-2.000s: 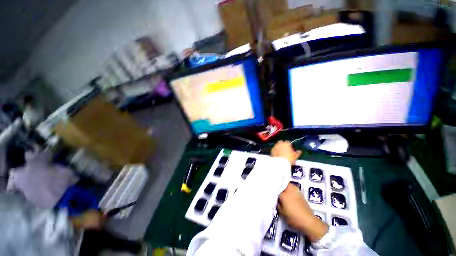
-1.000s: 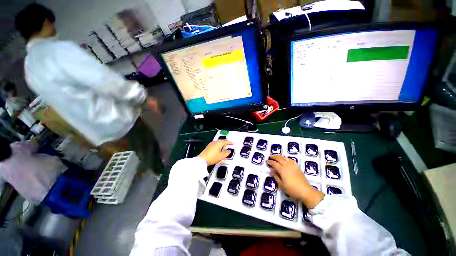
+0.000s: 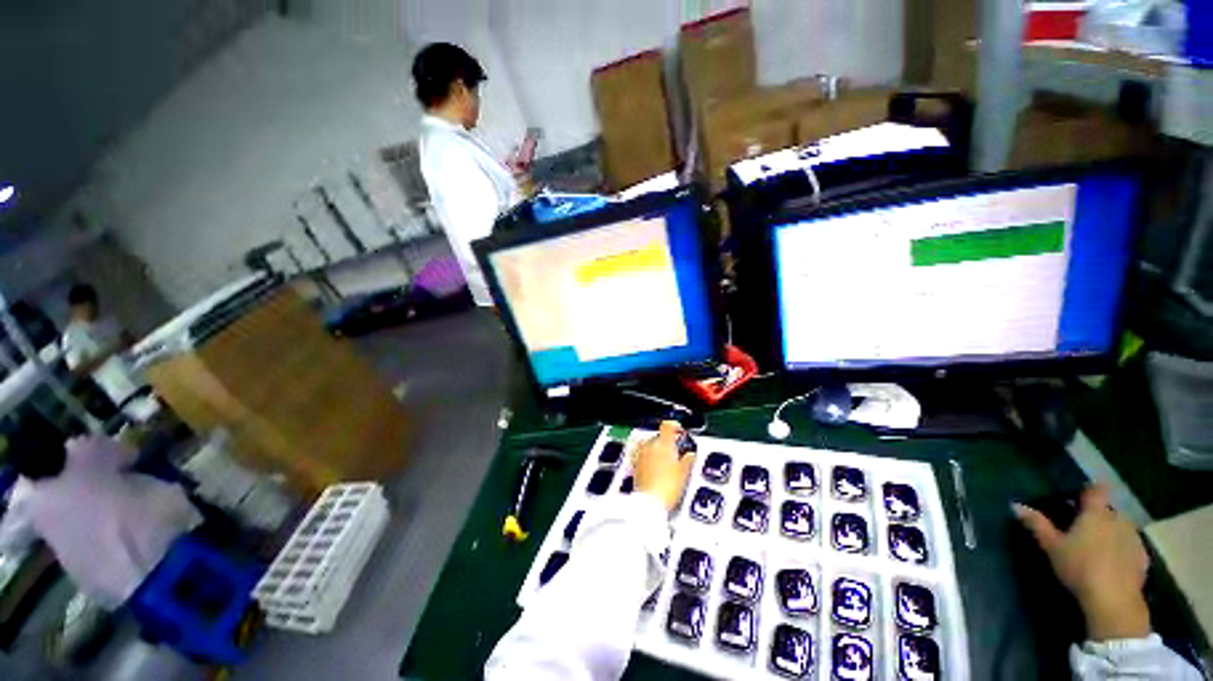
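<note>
A large white tray (image 3: 947,585) holds rows of glossy black rounded-square units (image 3: 797,589) on the green bench mat. My left hand (image 3: 659,472) is over the tray's upper left part, its fingertips at one black unit (image 3: 685,442); whether they grip it or only touch it is unclear. My right hand (image 3: 1101,561) is right of the tray, thumb and fingers apart around the black handheld scanner (image 3: 1062,507). The hand covers much of the scanner, so its grip cannot be told.
Two monitors stand behind the tray, left (image 3: 599,299) and right (image 3: 931,286). A red holder (image 3: 720,377), white puck (image 3: 778,430) and white-grey mouse (image 3: 885,407) lie below them. A yellow-tipped tool (image 3: 519,506) lies left, a silvery stick (image 3: 963,506) right. A person (image 3: 462,173) stands beyond.
My right hand has left the tray and moved right to the scanner. My left hand has shifted slightly right along the tray's back. The standing person is now farther off, and the view has tilted up.
</note>
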